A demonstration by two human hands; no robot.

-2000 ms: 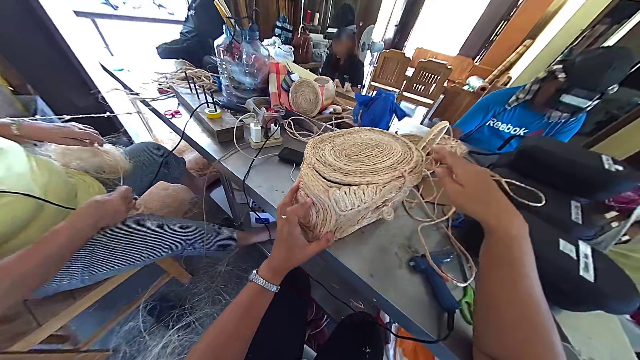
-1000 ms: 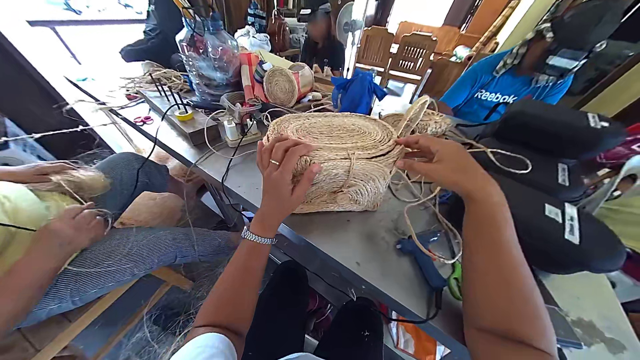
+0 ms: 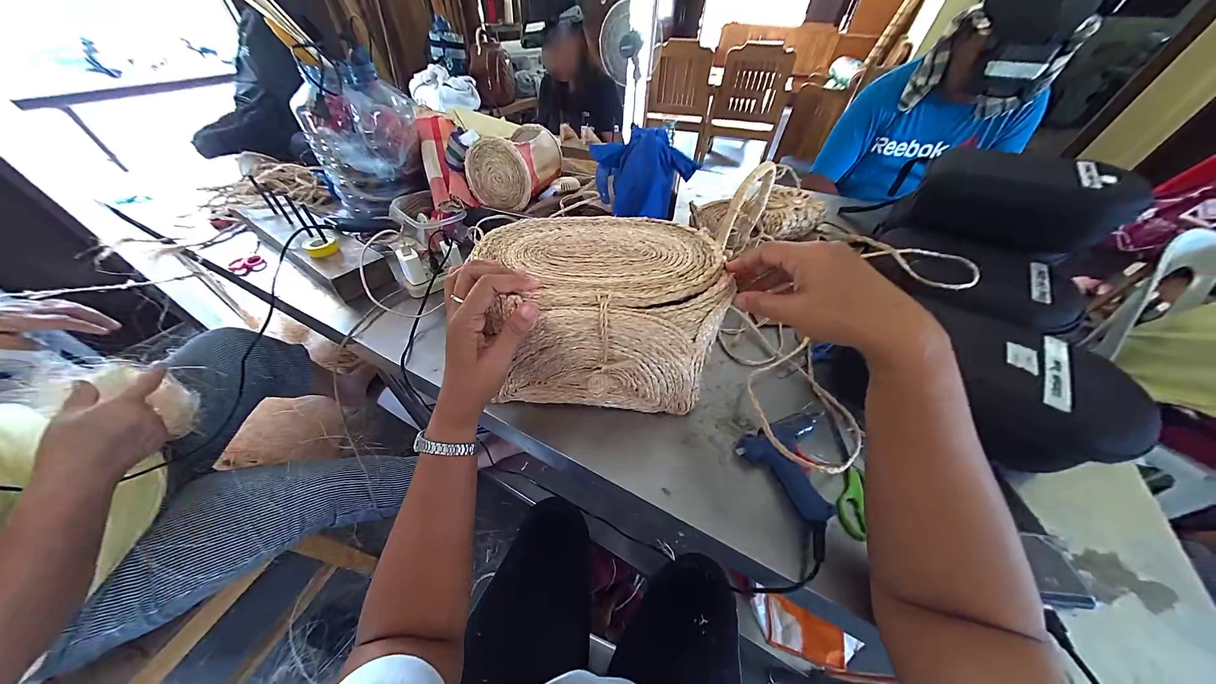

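A woven natural-fibre basket bag (image 3: 608, 332) with an oval coiled lid (image 3: 608, 249) stands on the grey table, its front toward me. A braided loop (image 3: 603, 328) hangs down the front from the lid. My left hand (image 3: 486, 318) grips the lid's left front edge, thumb in front. With bent fingers, my right hand (image 3: 807, 285) pinches the right end near the base of the upright braided handle (image 3: 750, 204). Between lid and body a dark gap shows at the right. Loose fibre cord (image 3: 807, 456) trails on the table beside my right forearm.
A blue glue gun (image 3: 788, 475) and green-handled scissors (image 3: 852, 503) lie right of the bag. Black cases (image 3: 1035, 380) line the right side. Behind are a blue cloth bag (image 3: 646, 171) and a large plastic bottle (image 3: 356, 133). A co-worker's hands hold fibre at the left.
The bag has turned so its front faces me. My left hand has moved from its lower left side up to the lid edge. My right hand has come to the lid's right end.
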